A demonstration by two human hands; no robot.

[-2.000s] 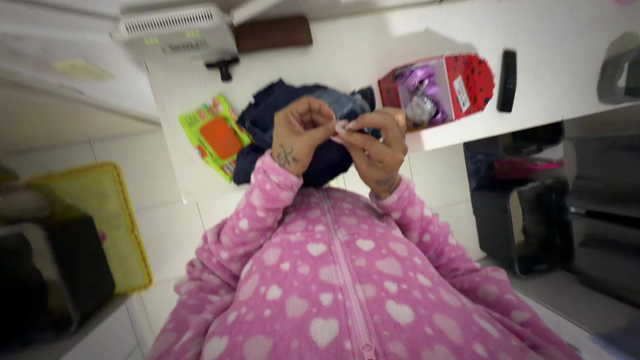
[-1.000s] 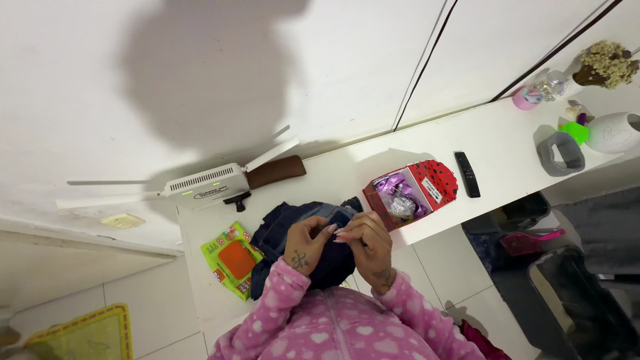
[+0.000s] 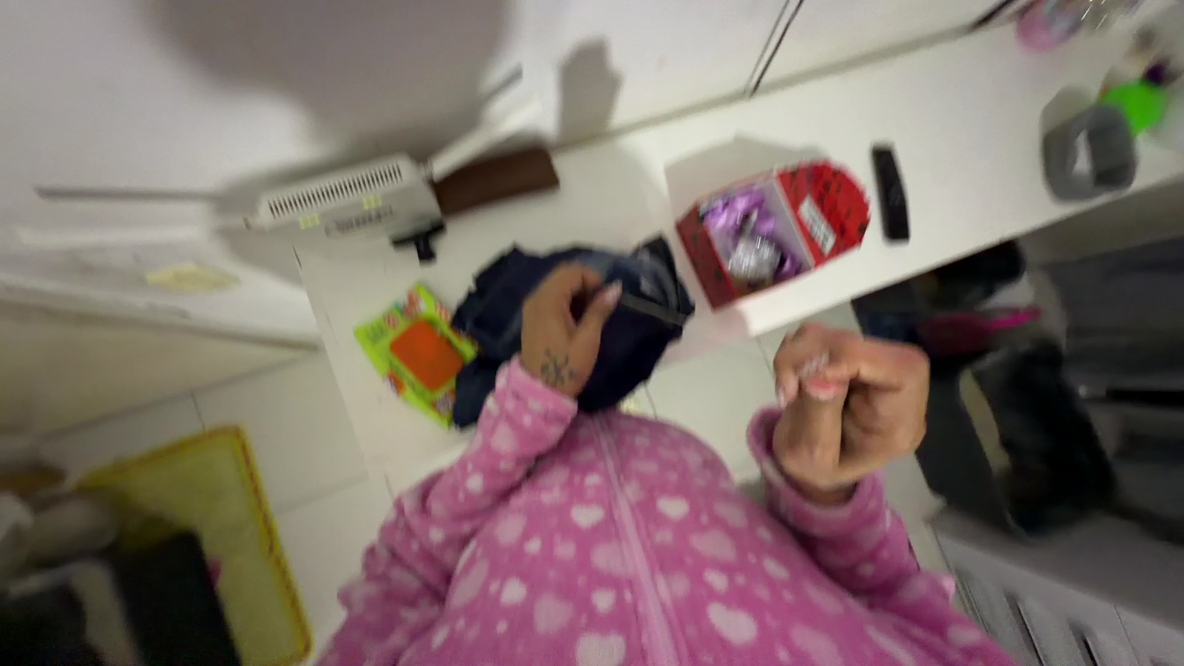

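My left hand [image 3: 564, 328], tattooed near the wrist, is over the dark blue denim cloth [image 3: 499, 305], with thumb and index fingertips close together. Blur hides whether it pinches the cloth or something small. Off to the right, past the shelf's front edge, my right hand [image 3: 851, 402] is raised with its fingers curled and thumb against the index finger; whether something thin is between them cannot be told. The denim lies bunched on the white shelf [image 3: 601, 203], beside a lime green packet [image 3: 425, 356] with an orange middle.
An open red box [image 3: 823, 213] holds purple and silver wrapped things. Behind stand a white router [image 3: 342, 199] and a brown case [image 3: 499, 180]. A black remote control [image 3: 891, 192] and a grey cup [image 3: 1090, 153] are farther right. Below sits a dark bin [image 3: 1036, 435].
The hands were together over the denim; my right hand has moved away to the right, past the red box's near side. My left hand has stayed over the cloth.
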